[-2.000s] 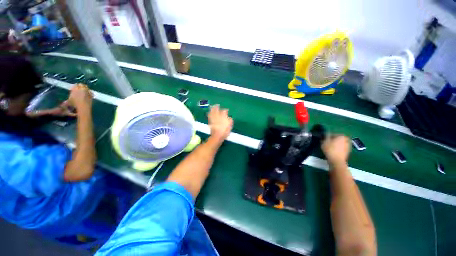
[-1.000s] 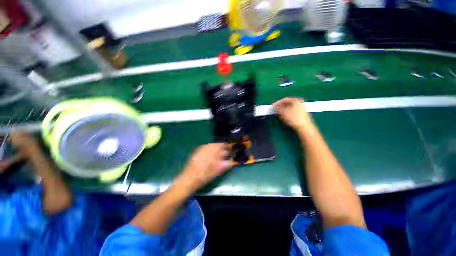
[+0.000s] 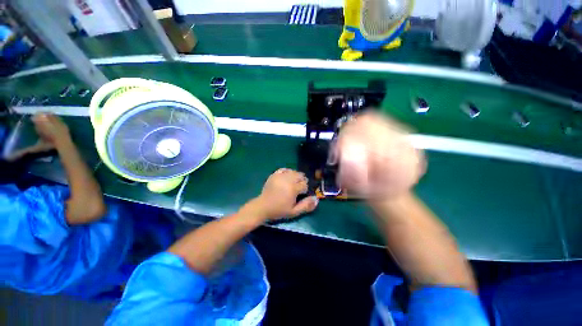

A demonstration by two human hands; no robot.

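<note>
The black toggle press fixture (image 3: 317, 114) stands on the green bench in front of me. A small dark unit with a silver rim (image 3: 330, 186) sits in the orange-and-black nest, partly covered from above. My right hand (image 3: 376, 156), blurred, is closed in a fist over the front of the fixture. The red handle grip is hidden, and the fist is where the lowered lever is. My left hand (image 3: 287, 194) is left of the nest, thumb and fingers apart, thumb tip near the nest's edge, holding nothing.
Several units (image 3: 471, 109) lie spaced on the conveyor belt (image 3: 268, 95) behind the fixture. A pale yellow-green desk fan (image 3: 167, 148) stands left. A yellow cartoon fan (image 3: 353, 32) and a white fan (image 3: 466, 25) stand at the far side. A person's blue sleeve (image 3: 48, 219) is at left.
My right hand has moved from the belt's near edge onto the press, and the red grip has gone from sight. My left hand has drawn slightly off the nest. The camera view has shifted.
</note>
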